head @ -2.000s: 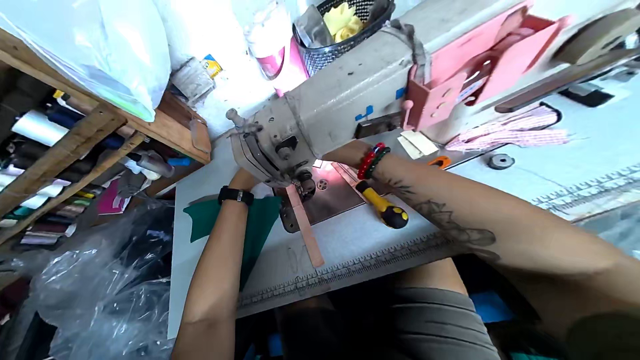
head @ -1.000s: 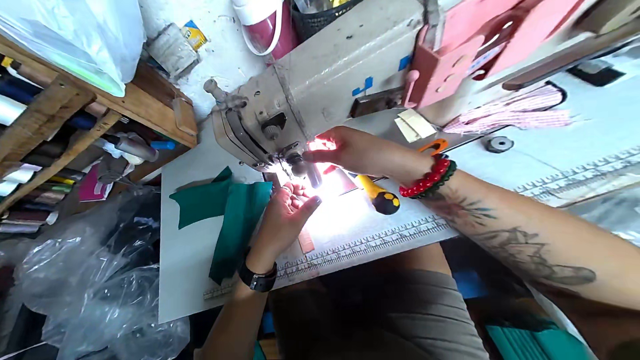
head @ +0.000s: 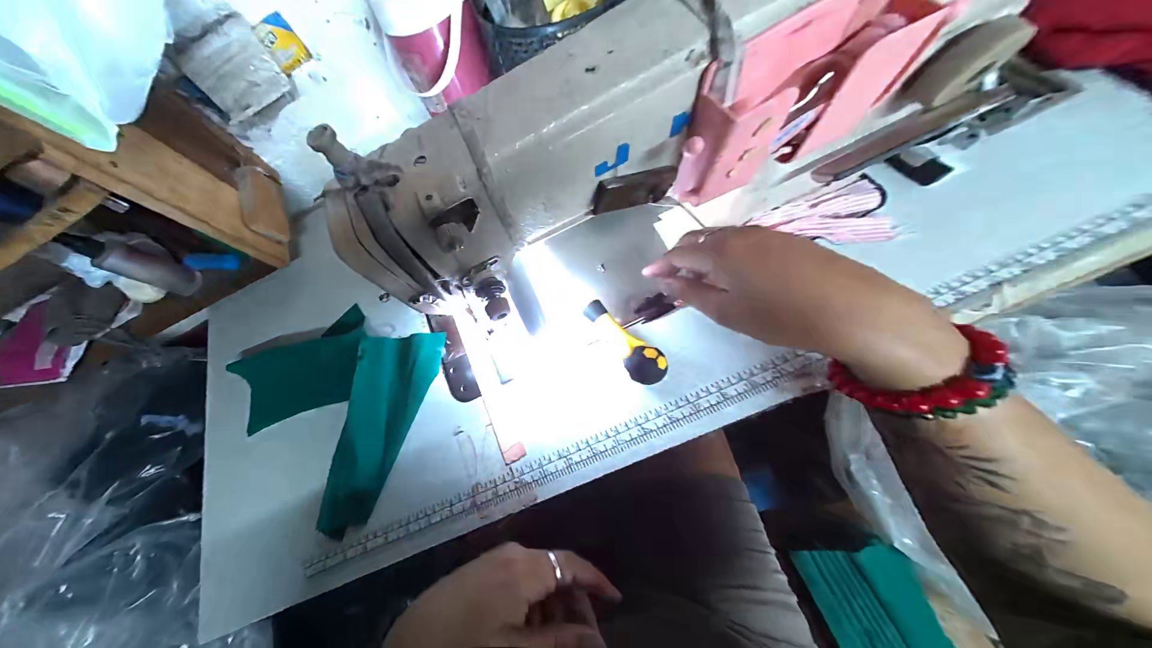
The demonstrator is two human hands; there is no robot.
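Observation:
An industrial sewing machine point(head: 540, 117) stands on a white table, its needle area lit very brightly. My right hand point(head: 729, 283) hovers at the right of the needle area, fingers slightly bent, near dark metal tweezers or a similar tool point(head: 652, 309); I cannot tell if it touches them. A screwdriver with a yellow and black handle point(head: 641, 355) lies between that hand and the needle. My left hand point(head: 508, 603), with a ring, is over my lap below the table edge, fingers curled; whether it holds anything is unclear. Green fabric pieces point(head: 378, 423) lie left of the needle.
A measuring tape point(head: 576, 459) runs along the front edge. Pink striped fabric point(head: 837, 216) and a pink holder point(head: 747, 117) are at the right. A wooden shelf point(head: 171, 184) stands at the left. Folded green fabric point(head: 864, 594) lies below the table, near clear plastic point(head: 1062, 360).
My left hand has moved from the needle area down to my lap. My right hand has moved away from the needle to the right. The view is nearer the machine.

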